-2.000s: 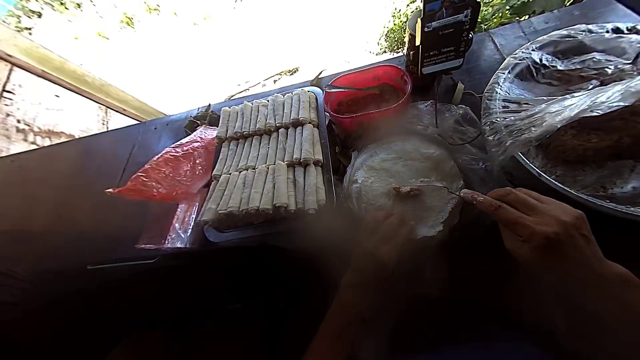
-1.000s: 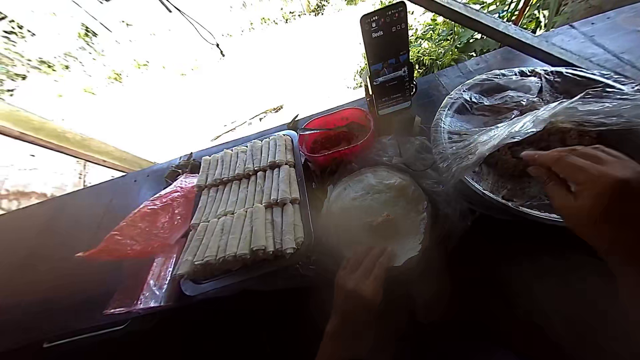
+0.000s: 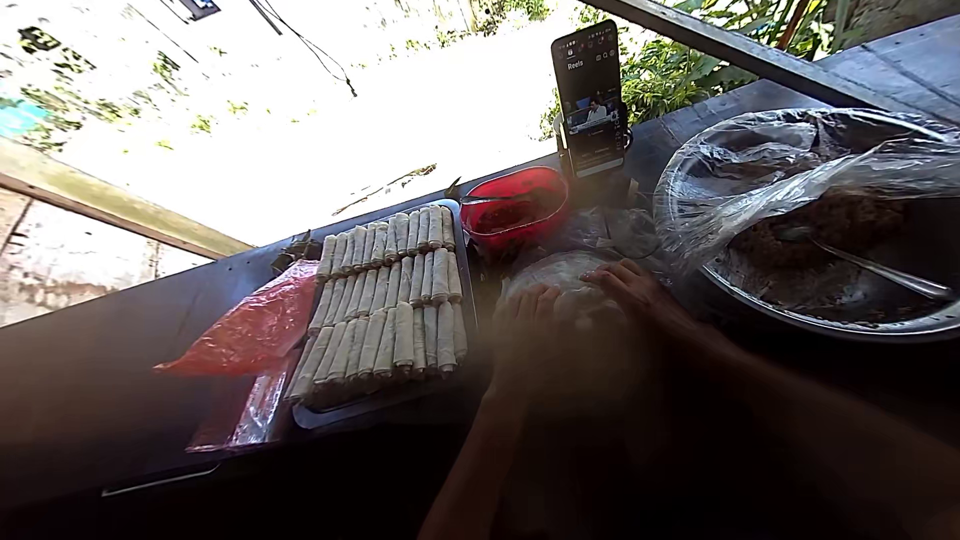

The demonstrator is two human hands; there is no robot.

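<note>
Both hands rest at a stack of thin round wrappers (image 3: 559, 268), my left hand (image 3: 534, 311) at its left part and my right hand (image 3: 626, 289) at its right part. Blur and shadow hide what the fingertips grip, if anything. To the left stands a metal tray (image 3: 465, 300) packed with rolled wrappers (image 3: 386, 292) in three rows. A metal spoon (image 3: 885, 268) lies in the brown filling (image 3: 832, 225) inside a large round metal basin (image 3: 780, 311), partly covered by clear plastic film (image 3: 795, 187).
A red plastic container (image 3: 517, 210) with a utensil and reddish contents stands behind the wrappers. Beyond it a phone (image 3: 592, 97) is propped upright. Red plastic bag (image 3: 255, 322) and clear packaging (image 3: 259, 409) lie left of the tray. A metal bar (image 3: 750, 56) crosses the upper right.
My right hand has moved left from the basin to the wrappers. The spoon, seen near my right hand at the wrappers two seconds ago, now lies in the basin.
</note>
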